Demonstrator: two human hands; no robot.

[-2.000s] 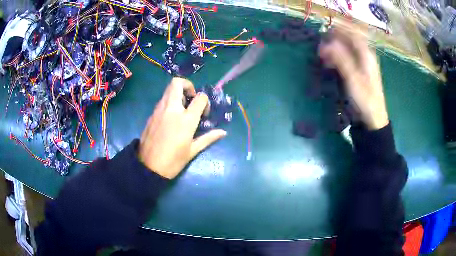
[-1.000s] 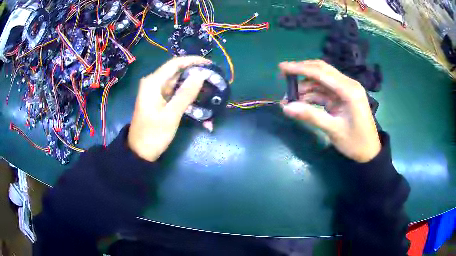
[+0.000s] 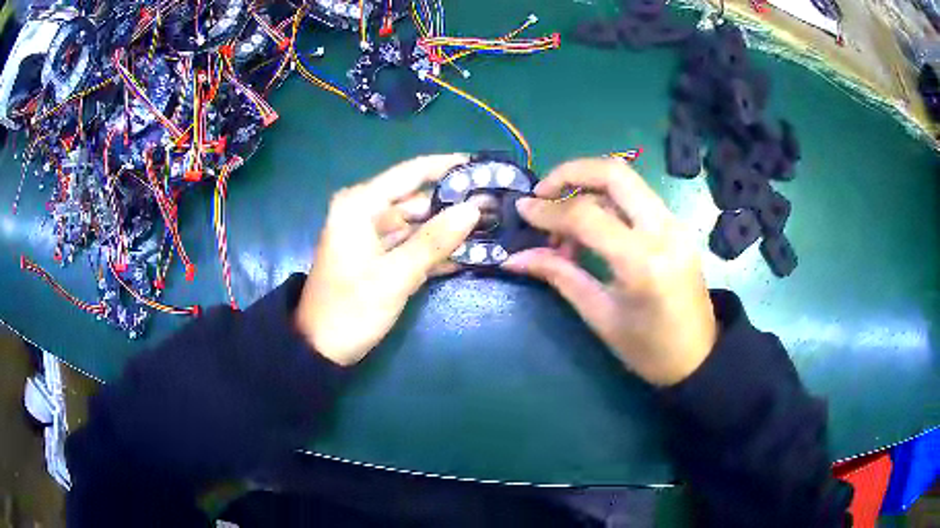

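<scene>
A round black LED ring board (image 3: 484, 180) with two curved rows of pale round spots is held up over the middle of the table. My left hand (image 3: 376, 253) grips its left side, thumb on the face near the centre hole. My right hand (image 3: 624, 263) has its fingertips at the board's right side, where a black pad (image 3: 524, 224) lies against the face, partly hidden by the fingers. A cable with a red tip sticks out behind my right fingers.
A tangle of wired boards (image 3: 155, 134) fills the left of the green table (image 3: 464, 413). A single wired board (image 3: 397, 80) lies beyond my hands. A loose pile of black pads (image 3: 734, 124) lies at right. Red and blue items show beyond the near right edge.
My right hand went from the pad pile, picked up a black pad, and moved left to the board. My left hand lifted the board, now turned with its spotted face up.
</scene>
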